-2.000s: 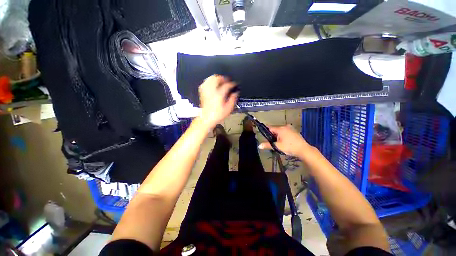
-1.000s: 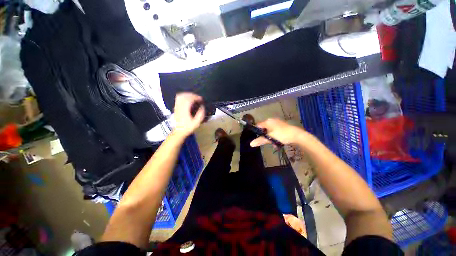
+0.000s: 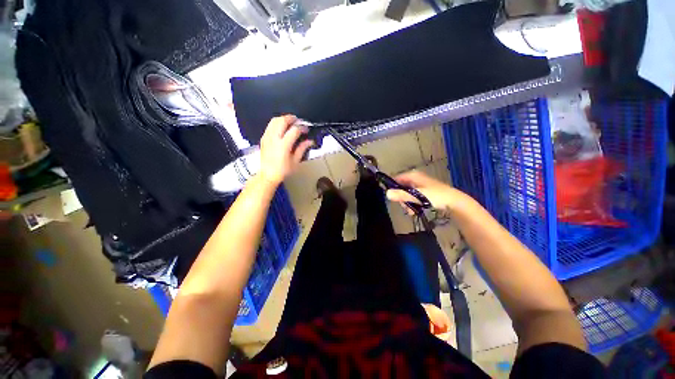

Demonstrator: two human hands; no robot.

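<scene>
A long black fabric panel [image 3: 385,74] lies flat along the front edge of the white machine table [image 3: 326,41]. My left hand [image 3: 283,146] holds the panel's near edge at its left part, fingers bent over it. My right hand [image 3: 429,194] grips the handles of dark scissors [image 3: 368,167] below the table edge. Their slim blades point up and left to the panel's near edge, close to my left hand. Whether the blades touch the fabric is hard to tell.
A large black garment pile [image 3: 81,118] hangs over the table's left side, with a grey-white coiled bundle [image 3: 172,92] on it. A blue crate [image 3: 503,174] stands below right, beside a red bag [image 3: 585,194]. Another blue crate [image 3: 271,244] is below left. A marked scale [image 3: 474,104] runs along the table edge.
The view has shifted, and the machine head has mostly left the top of the picture. The scissors have moved slightly and point more steeply at the panel edge. Both hands remain near the same places.
</scene>
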